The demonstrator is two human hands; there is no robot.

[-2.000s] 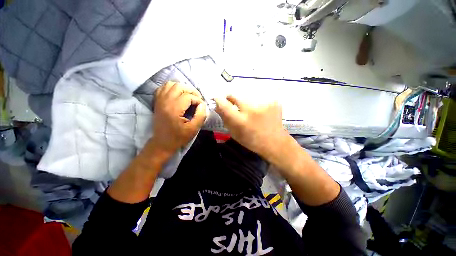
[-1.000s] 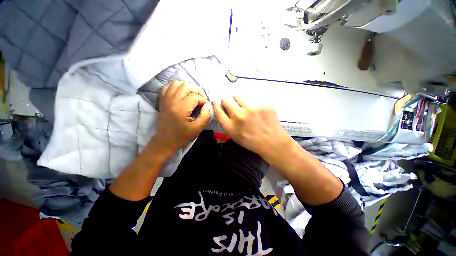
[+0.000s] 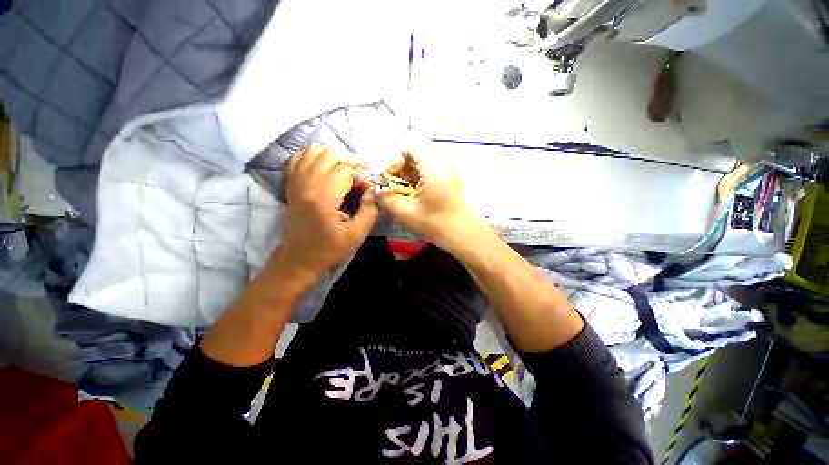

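Observation:
The quilted garment, white with a grey part, lies over the left of the table and hangs over its front edge. My left hand pinches the garment's edge between thumb and fingers. My right hand holds small yellow-handled thread snips, their tip at the edge beside my left fingertips. The exact spot under the fingertips is too small to make out.
The presser foot and needle are at the upper right, with a brown-handled tool to their right. A pale garment bundle with a dark tie lies right of my lap. A yellow crate stands far right.
The thread snips have left the table and are now in my right hand, which has moved slightly left against my left fingertips. The left hand keeps its pinch on the garment.

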